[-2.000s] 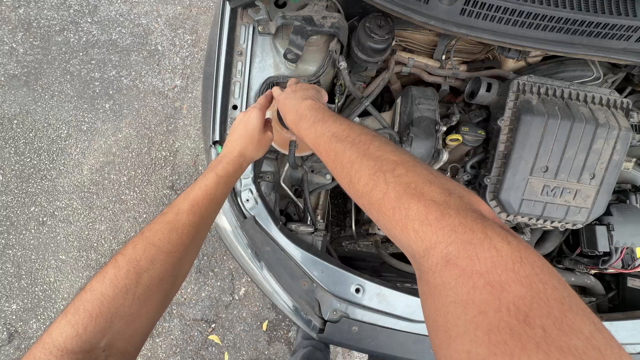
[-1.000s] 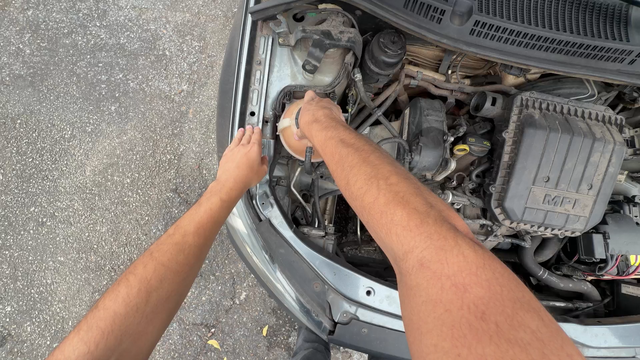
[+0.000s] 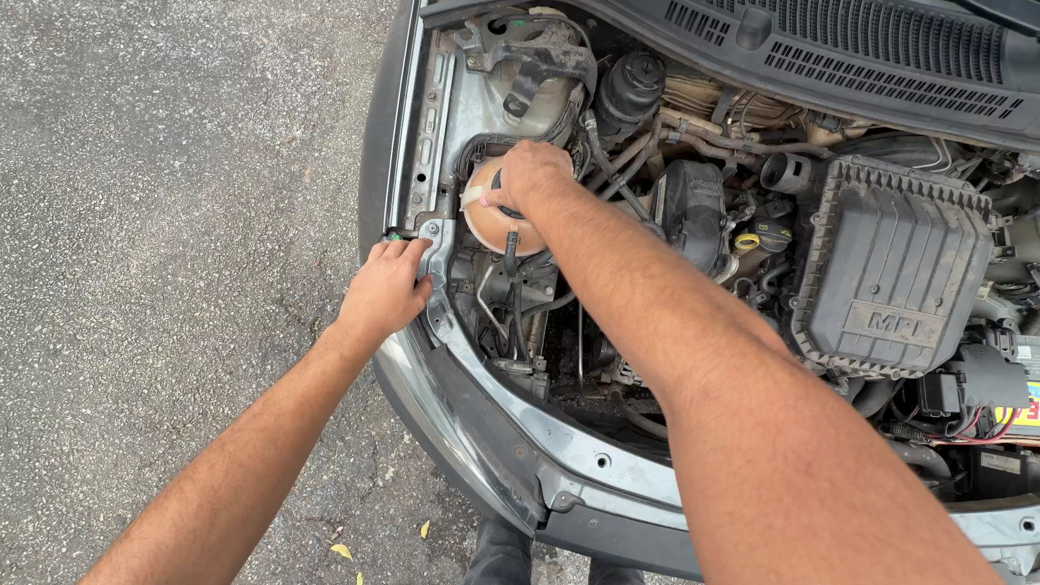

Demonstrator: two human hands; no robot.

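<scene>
A round, tan plastic coolant expansion tank (image 3: 489,226) sits in the engine bay near the left fender edge. My right hand (image 3: 532,177) is on top of it, fingers around its dark cap (image 3: 500,188), which the hand partly hides. A black hose (image 3: 511,252) joins the tank's near side. My left hand (image 3: 388,284) rests with its fingers on the metal body edge (image 3: 439,264) by the headlight, holding nothing.
To the right are the black engine air filter housing (image 3: 886,268), a yellow dipstick ring (image 3: 746,241), the oil filler cap (image 3: 772,234) and the battery (image 3: 1028,406). A black reservoir (image 3: 632,85) stands behind the tank. The front crossmember (image 3: 601,461) curves along the near side; asphalt (image 3: 187,203) lies left.
Two seconds ago both hands were together at the tank. My left hand has since moved off it to the body edge; my right hand has stayed at the cap.
</scene>
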